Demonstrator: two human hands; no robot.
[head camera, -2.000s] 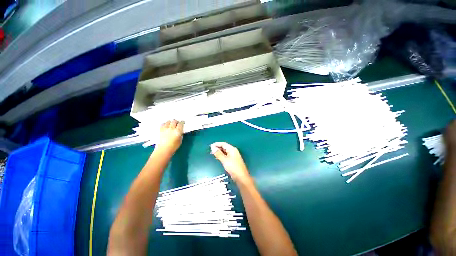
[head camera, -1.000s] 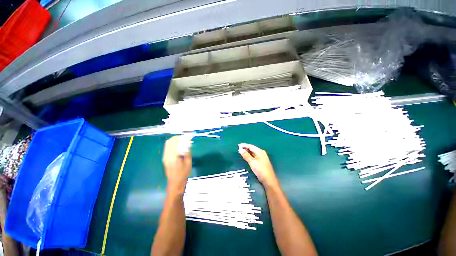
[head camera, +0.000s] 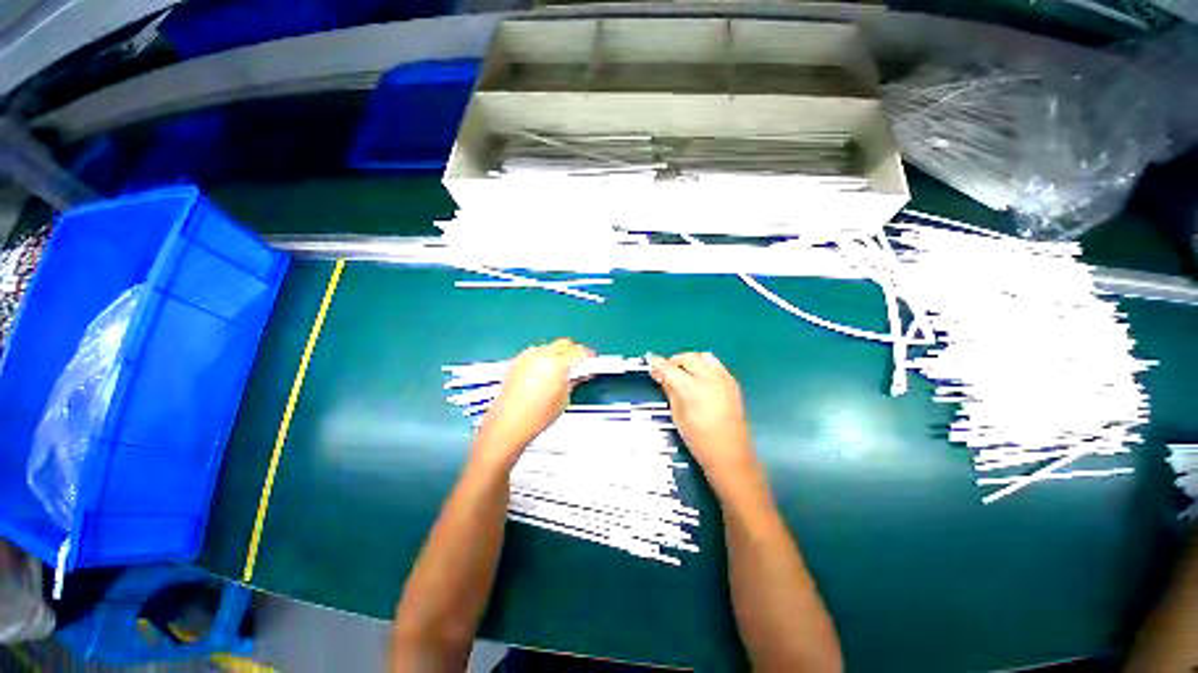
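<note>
My left hand is closed around a small bundle of white lengths, whose ends stick out to its left. My right hand pinches at the bundle's right end with its fingertips; a small thing there is too small to make out. Both hands are just above the far edge of a loose pile of white lengths on the green mat. Part of that pile is hidden by my left hand and forearm.
A blue tote with a clear bag stands at left. The divided bin is behind, with white lengths before it. A larger white pile, curved strip and clear bag are at right. A person's arm shows at lower right.
My left hand has come from the far white pile to beside my right hand, bringing a bundle. Two or three loose lengths lie in front of the bin. The camera view has shifted.
</note>
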